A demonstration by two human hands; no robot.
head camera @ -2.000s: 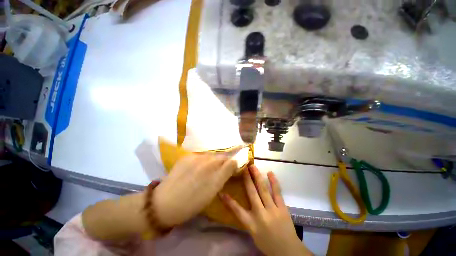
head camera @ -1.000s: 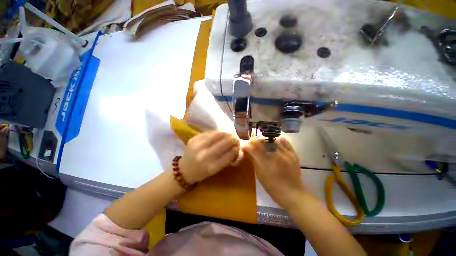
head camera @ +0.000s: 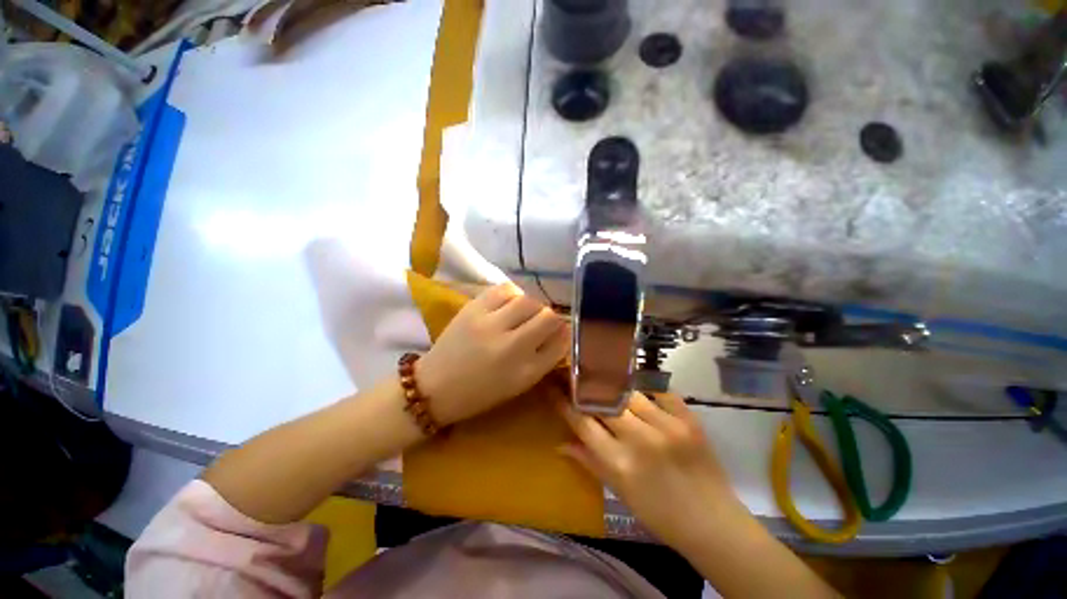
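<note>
A mustard-yellow panel (head camera: 497, 468) lies under both hands and reaches the table's front edge. A pale piece (head camera: 363, 298) lies beyond it to the left. My left hand (head camera: 491, 351), with a bead bracelet, has its fingers bent on the cloth just left of the needle area and pinches it. My right hand (head camera: 655, 451) lies with fingers spread on the cloth's right side; its fingertips are partly behind the chrome guard (head camera: 611, 322). The guard hides the needle and presser foot. The sewing machine head (head camera: 749, 176) stands over the work.
Scissors (head camera: 816, 462) with yellow and green handles lie right of the hands. A small dark blue tool (head camera: 1026, 401) is at the far right. A yellow strip (head camera: 439, 152) runs along the machine's left side. A blue JACK-marked panel (head camera: 135, 234) is at the left.
Compared with the earlier frames, the view has shifted closer to the machine head. My right hand has drawn back slightly from the needle area. The yellow panel below the hands lies flatter than two seconds ago.
</note>
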